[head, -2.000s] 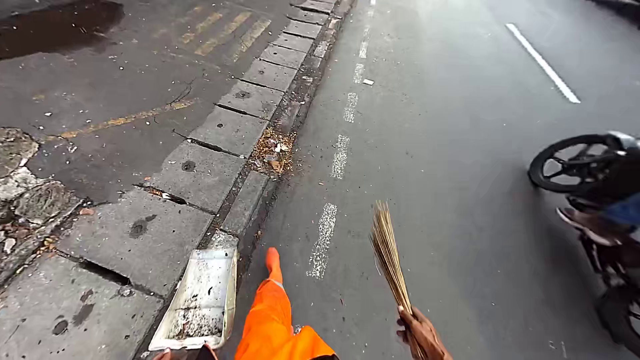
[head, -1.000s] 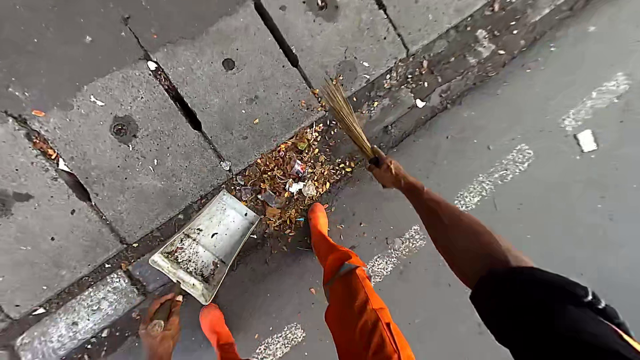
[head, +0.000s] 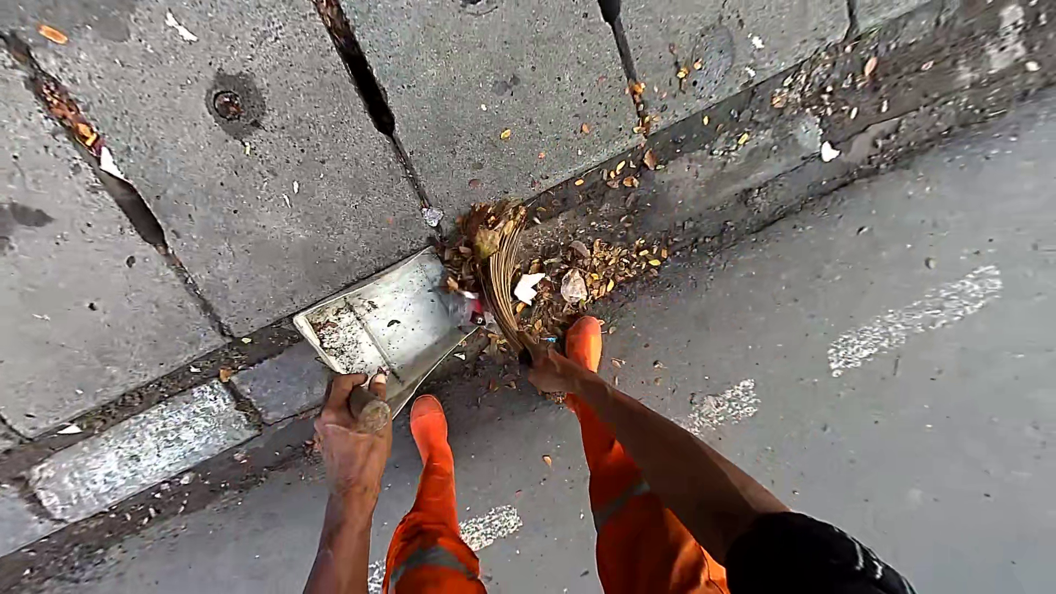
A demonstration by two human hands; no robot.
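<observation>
My left hand (head: pixel 353 425) grips the round handle of a pale, dirt-streaked dustpan (head: pixel 412 318), whose mouth faces the leaf litter beside the kerb. My right hand (head: pixel 551 367) is closed around the base of a stick broom (head: pixel 502 285). Its bristles bend in a curve over the litter, just off the pan's mouth. Brown and yellow leaves (head: pixel 619 268) lie to the right of the broom, with a white scrap (head: pixel 528 287) and a crumpled piece of litter (head: pixel 573 285) among them. A clear plastic item with red on it (head: pixel 472 308) lies at the pan's lip.
Concrete slabs (head: pixel 511 99) with dark gaps between them run along the top. A worn kerb stone (head: pixel 140 450) is at lower left. My orange boots (head: pixel 583 342) stand on the asphalt road (head: pixel 891 445), which bears broken white markings.
The broom has moved from the right side of the leaf pile towards the dustpan, and its bristles now bend. Two seconds ago the pile was farther off. The view has shifted strongly.
</observation>
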